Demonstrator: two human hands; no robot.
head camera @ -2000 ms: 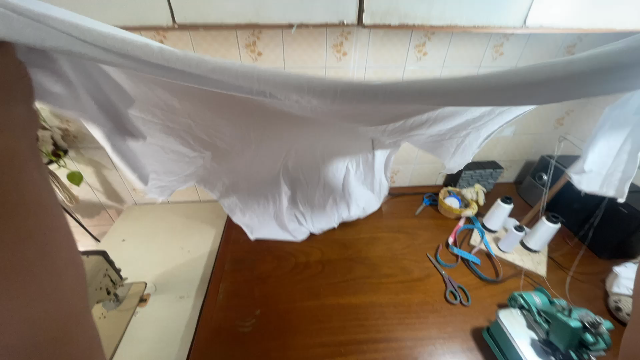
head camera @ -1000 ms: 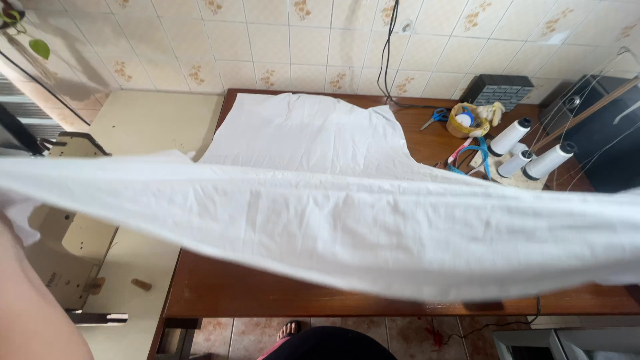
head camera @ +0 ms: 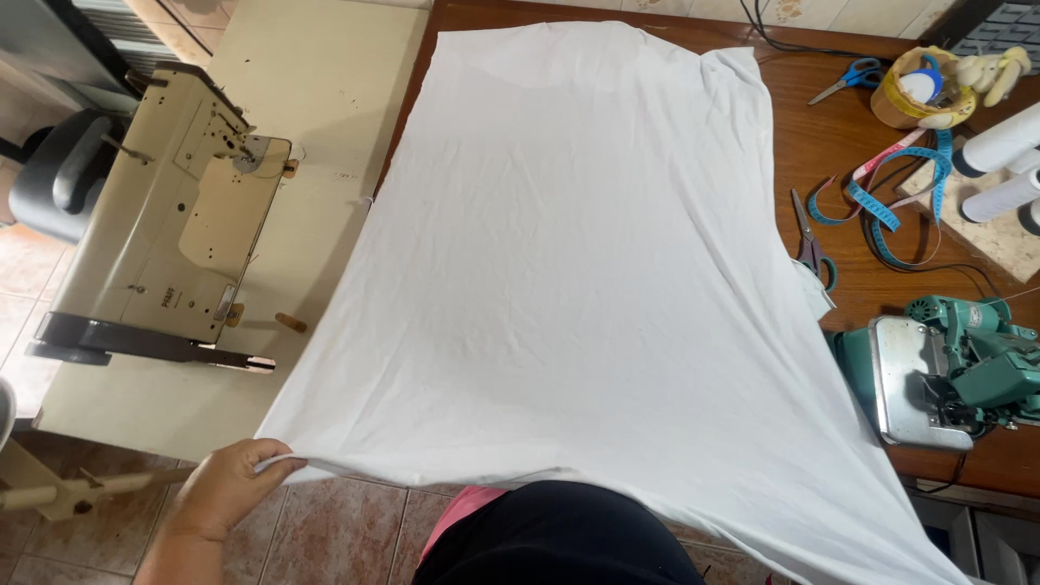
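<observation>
A white fabric piece (head camera: 552, 244) lies spread over the wooden table (head camera: 821, 154), with its near edge hanging over the front by my body. At the lower left, my left hand (head camera: 240, 483) pinches a corner of the fabric between thumb and fingers. My right hand is out of view; the fabric stretches toward the lower right edge of the picture. Right of the fabric lie dark-handled scissors (head camera: 808, 248), partly beside a folded-out bit of cloth, and a blue and pink tape measure (head camera: 881, 183). Blue-handled scissors (head camera: 857, 75) rest farther back.
A beige sewing machine (head camera: 162, 203) stands on a cream table (head camera: 317, 89) at the left. On the right are a green overlock machine (head camera: 951, 366), white thread cones (head camera: 1003, 138) and a yellow-rimmed basket (head camera: 914, 101) holding small items. Black cables (head camera: 821, 50) run along the back.
The white fabric was held up in the air, then lowered; now it lies spread over the table. My left hand has come into view at its near left corner.
</observation>
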